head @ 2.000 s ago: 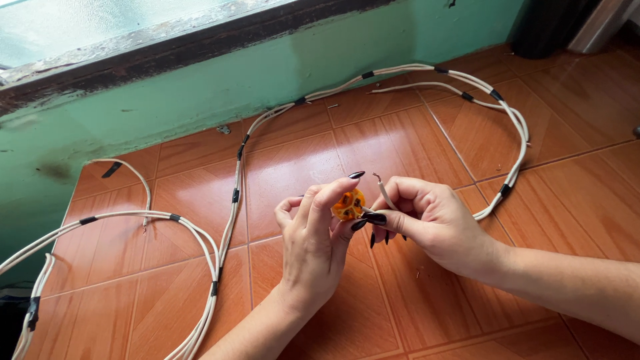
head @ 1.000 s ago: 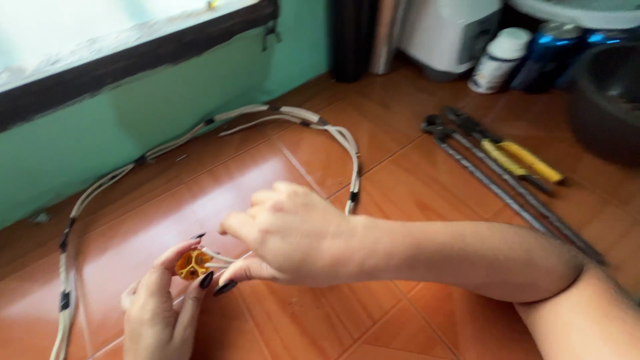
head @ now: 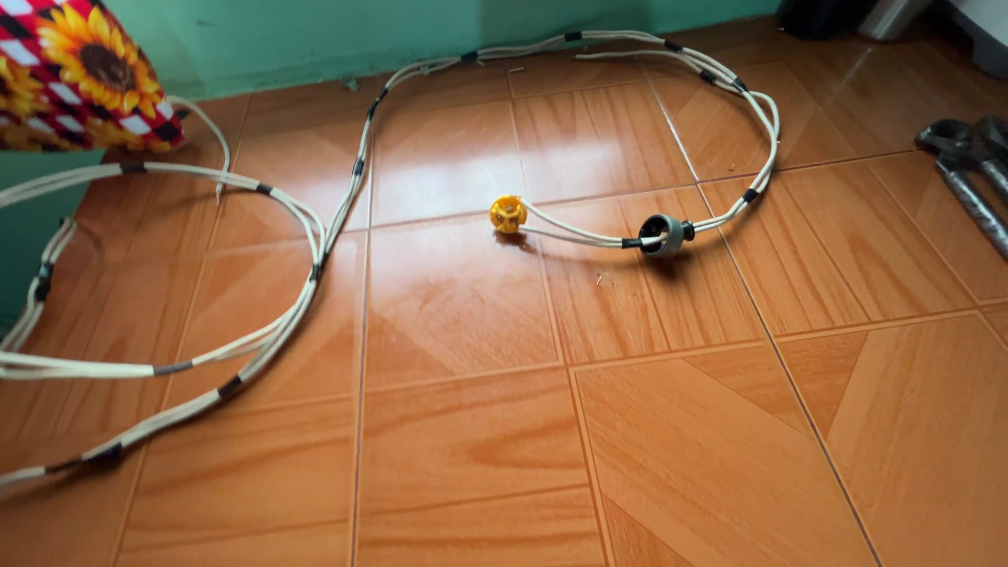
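Observation:
Neither of my hands is in view. A small yellow plastic electrical fitting [head: 508, 214] lies on the tiled surface [head: 472, 315], with two white wires [head: 571, 235] running from it. Those wires pass through a grey and black round plastic housing [head: 666, 235], beside a band of black tape. Beyond the housing, the white cable bundle [head: 770, 130] curves round near the wall, bound at intervals with black tape. It continues into a large loop [head: 295, 206] on the left.
Sunflower-printed checked fabric [head: 94, 75] hangs at the upper left. Metal tools [head: 972, 197] lie at the right edge. Dark and silvery cylindrical objects [head: 882, 17] stand at the back right, beside a pale appliance base [head: 980, 31]. The green wall [head: 331, 39] borders the back.
Both hands have let go of the yellow fitting and left the view; it now rests on the tiles. Sunflower fabric has appeared at the upper left. The view has shifted.

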